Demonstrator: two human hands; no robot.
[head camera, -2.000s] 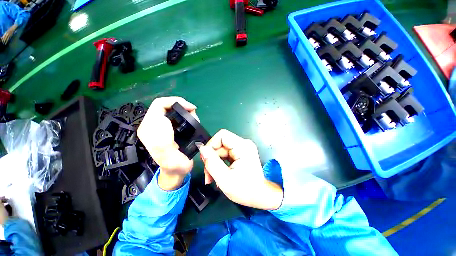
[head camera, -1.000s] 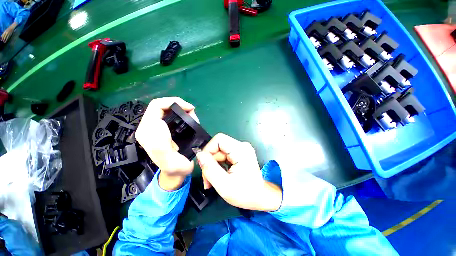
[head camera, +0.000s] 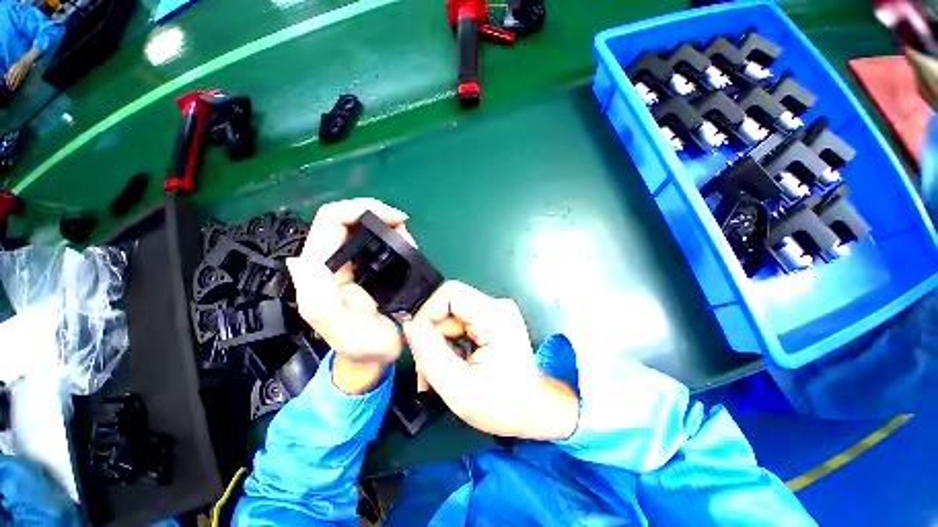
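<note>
A black fork-shaped housing (head camera: 396, 270) is held above the green bench, its open slot facing up. My left hand (head camera: 345, 283) wraps around its left side and holds it. My right hand (head camera: 478, 355) is at the housing's lower right end, thumb and finger pinched together there. A tiny pale thing shows at the right fingertips, too small and hidden to name. Another black bracket piece (head camera: 411, 415) lies on the bench just below my hands, partly covered by them.
Loose black moulded parts (head camera: 242, 288) lie left of my hands. Beyond is a black tray (head camera: 192, 412) with a clear plastic bag (head camera: 77, 309). A blue bin (head camera: 674, 190) at right holds rows of black subassemblies. Red-and-black handle units (head camera: 185, 149) are on the far line. Another person's hand shows top left.
The housing has been turned and tilted a little in my left hand, showing more of its slot. The far handle units have shifted left. A blurred red object has appeared at the top right.
</note>
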